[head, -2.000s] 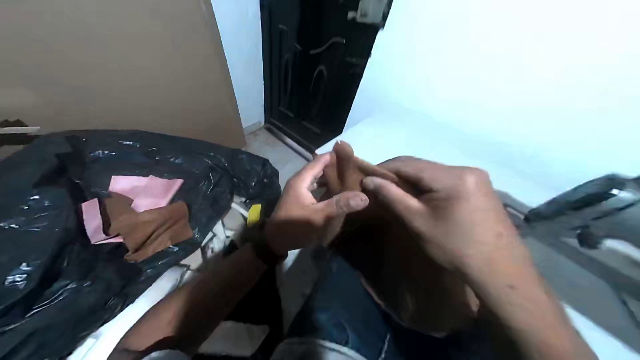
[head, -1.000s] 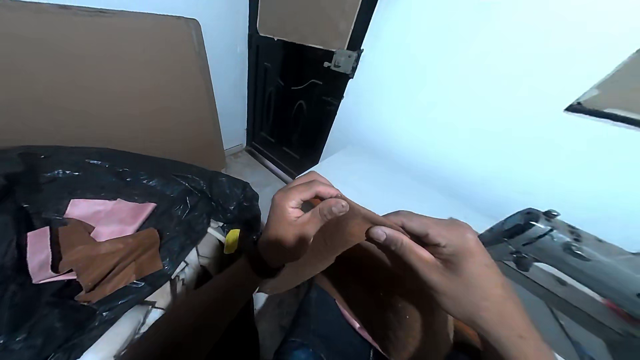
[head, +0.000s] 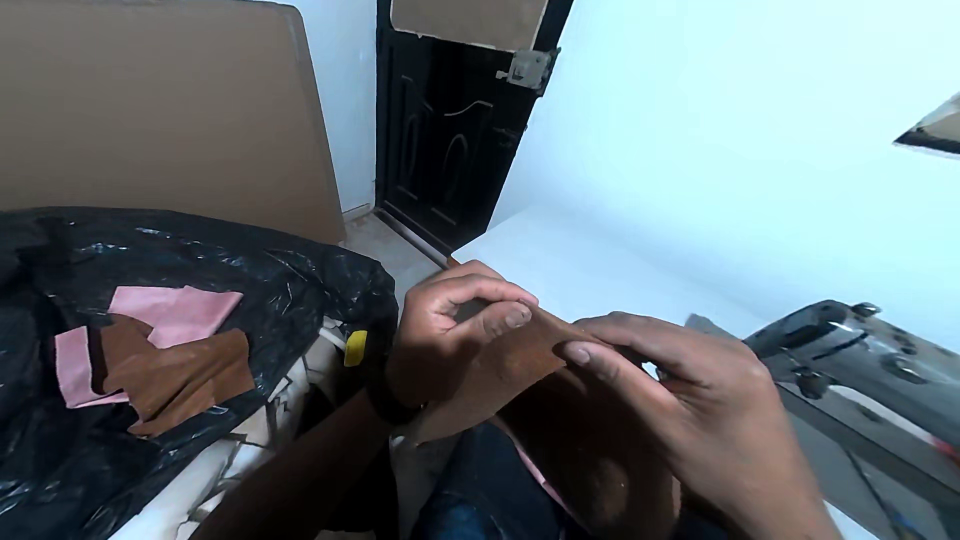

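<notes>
Both hands hold a brown leather piece (head: 517,360) by its upper edge, above my lap. My left hand (head: 457,330) pinches the edge between thumb and fingers, at the centre of the head view. To its right, my right hand (head: 675,390) grips the same edge with thumb on top. The rest of the piece hangs below, in shadow, with a thin pink edge showing near my jeans (head: 465,487). More brown pieces (head: 184,367) lie with pink pieces (head: 180,311) on a black plastic bag at the left.
The black plastic bag (head: 300,277) covers a heap on the left, with whitish scraps (head: 187,480) beneath its edge. A sewing machine (head: 855,352) stands at the right by a white surface (head: 570,255). Behind are a large brown board (head: 150,112) and a black door (head: 442,135).
The leather between my hands now shows more of its flat face than two seconds ago, when it was bunched at the fingers. The view has shifted, showing more of the sewing machine.
</notes>
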